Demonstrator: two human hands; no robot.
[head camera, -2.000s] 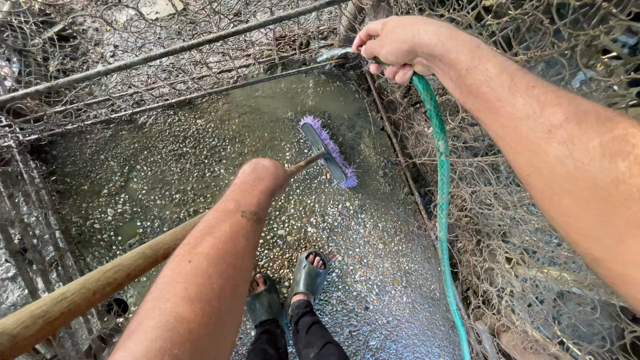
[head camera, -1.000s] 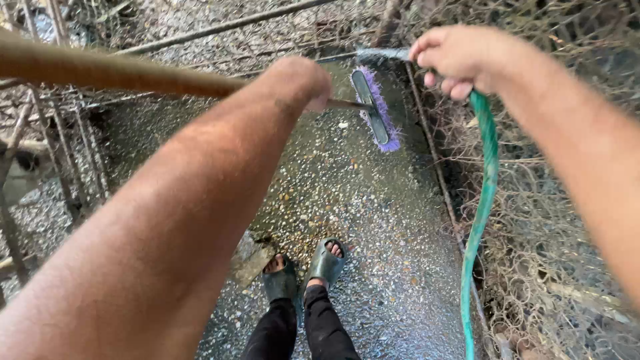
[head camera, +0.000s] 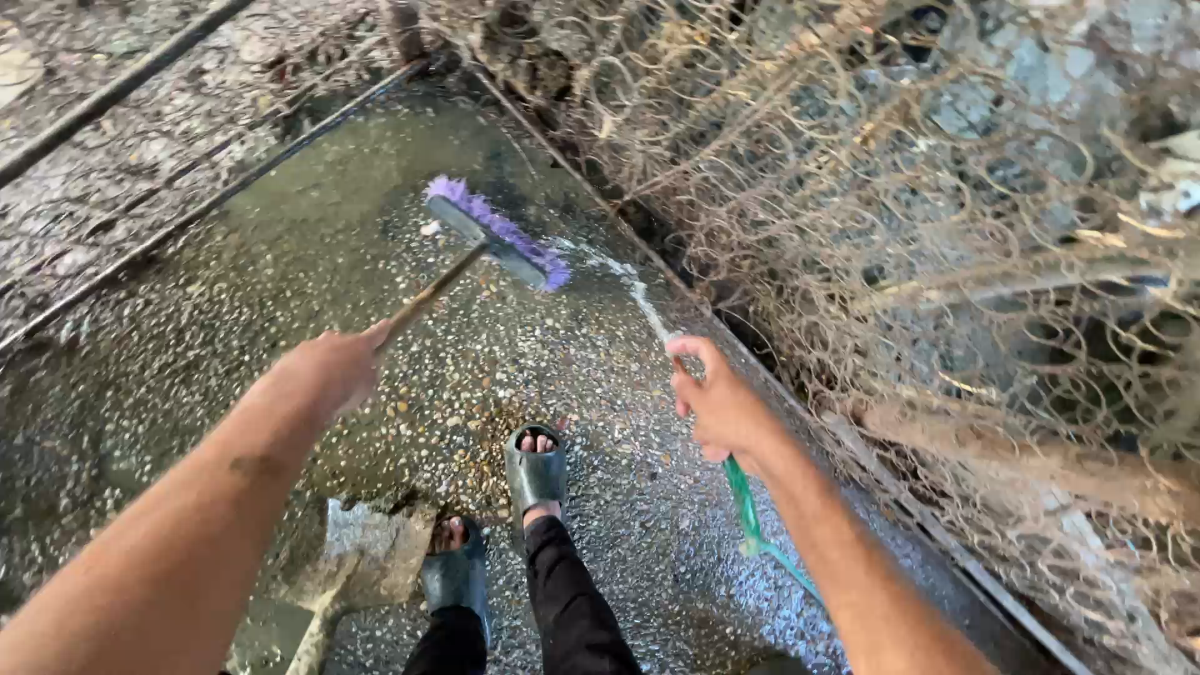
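Observation:
My left hand (head camera: 333, 375) is closed around the wooden handle (head camera: 433, 292) of a push broom. The broom head (head camera: 497, 234), a dark block with purple bristles, is tilted over wet pebbled concrete ahead of my feet. Gripped in my right hand (head camera: 722, 398) is a green hose (head camera: 742, 506), its end between thumb and fingers. A stream of water (head camera: 633, 286) runs from it toward the right end of the bristles. Most of the broom's upper handle is hidden by my left hand and forearm.
My feet in dark slides (head camera: 537, 469) stand on the wet floor (head camera: 441, 375). Left of them lies a shovel (head camera: 375, 553) with a worn blade. Wire mesh (head camera: 937, 234) lines the right side; a metal rail (head camera: 211, 202) crosses the upper left. Murky water (head camera: 375, 169) covers the far corner.
My right hand has come down from the far mesh toward my feet, with the hose. The broom handle, earlier high across the left, now slopes up from my left hand. The shovel now shows more fully.

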